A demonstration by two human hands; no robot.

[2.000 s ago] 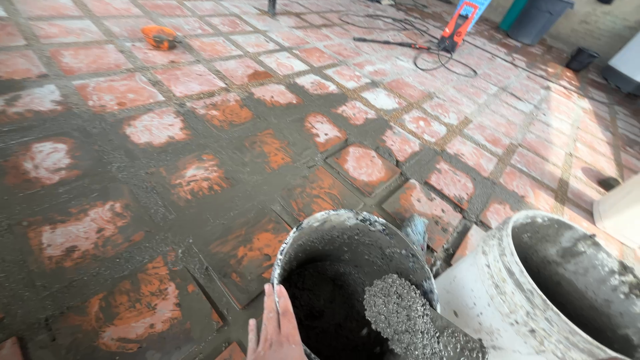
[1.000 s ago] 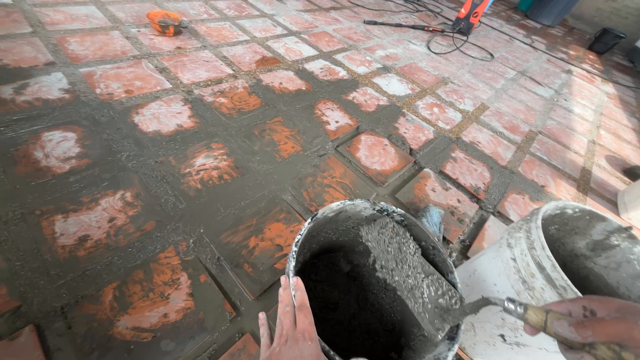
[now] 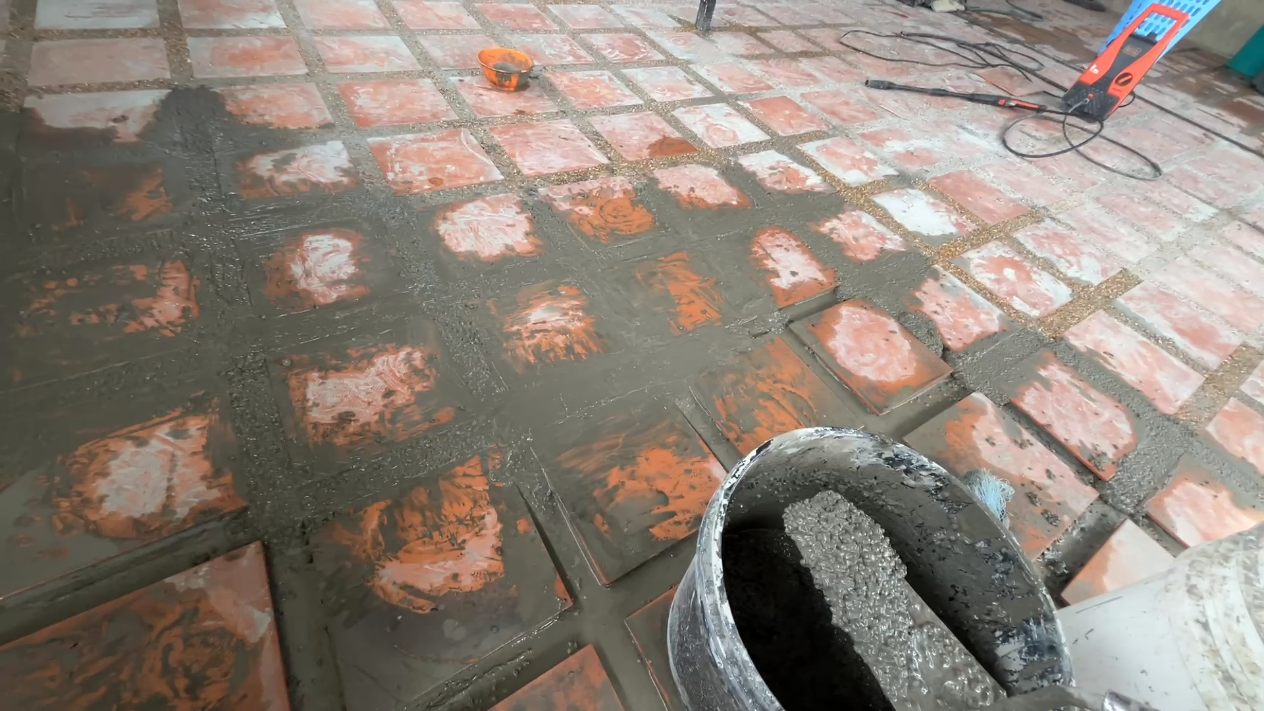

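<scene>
A mortar-smeared bucket [image 3: 706, 583] stands at the lower right, with dark inside walls. In it a trowel loaded with wet grey mortar [image 3: 854, 568] lies tilted; only a bit of metal shows at the bottom edge, and its handle is out of frame. Neither of my hands is in view. Around the bucket spread square terracotta tiles [image 3: 874, 346], many smeared with grey mortar, some sitting higher than their neighbours. Wet mortar fills the joints [image 3: 262, 425] at left and centre. A pale blue brush-like tuft [image 3: 987, 491] shows behind the bucket rim.
A second, white bucket [image 3: 1175, 612] stands at the lower right edge. Farther back are an orange bowl [image 3: 505, 69], a red and black pressure washer [image 3: 1121, 64] with its lance [image 3: 948, 95] and looped hose, and a blue plastic crate [image 3: 1185, 18]. Gravel shows in the farther joints.
My left hand has left the bucket's rim and gone out of view. My right hand, on the trowel handle one second ago, is no longer visible. The view has shifted left.
</scene>
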